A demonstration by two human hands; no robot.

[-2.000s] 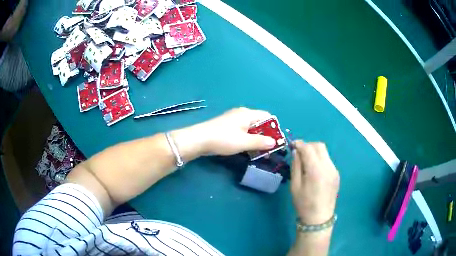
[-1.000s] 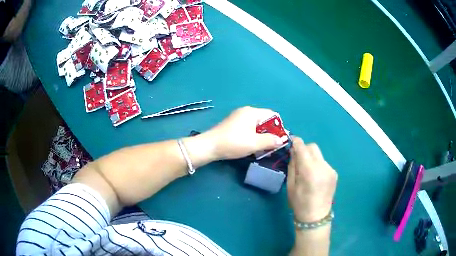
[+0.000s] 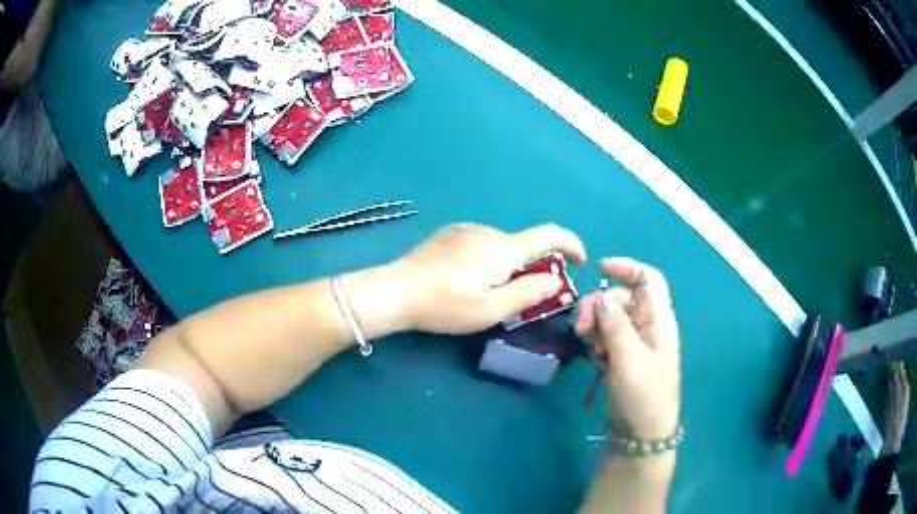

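Observation:
My left hand (image 3: 473,276) holds a red circuit board (image 3: 544,290) over the head of a black handheld unit, whose grey housing (image 3: 519,362) rests low on the green tabletop. The board's red face is up, with my thumb and fingers on it. My right hand (image 3: 633,336) is just right of the board, its fingertips pinched on a tiny pale plug (image 3: 604,284). A thin dark red lead (image 3: 594,388) hangs below these fingers. The unit's black stick is mostly hidden under my left hand and forearm.
A heap of red and white boards (image 3: 236,90) lies upper left, with silver tweezers (image 3: 344,219) beside it. A yellow tube (image 3: 671,91) lies on the green belt beyond the white edge. A black-and-pink item (image 3: 810,397) is at right. A box of scraps (image 3: 40,301) stands lower left.
My right hand has drawn slightly away from the board, and a lead now hangs below its fingers. The yellow tube has moved left and up along the belt. More items show at the far right.

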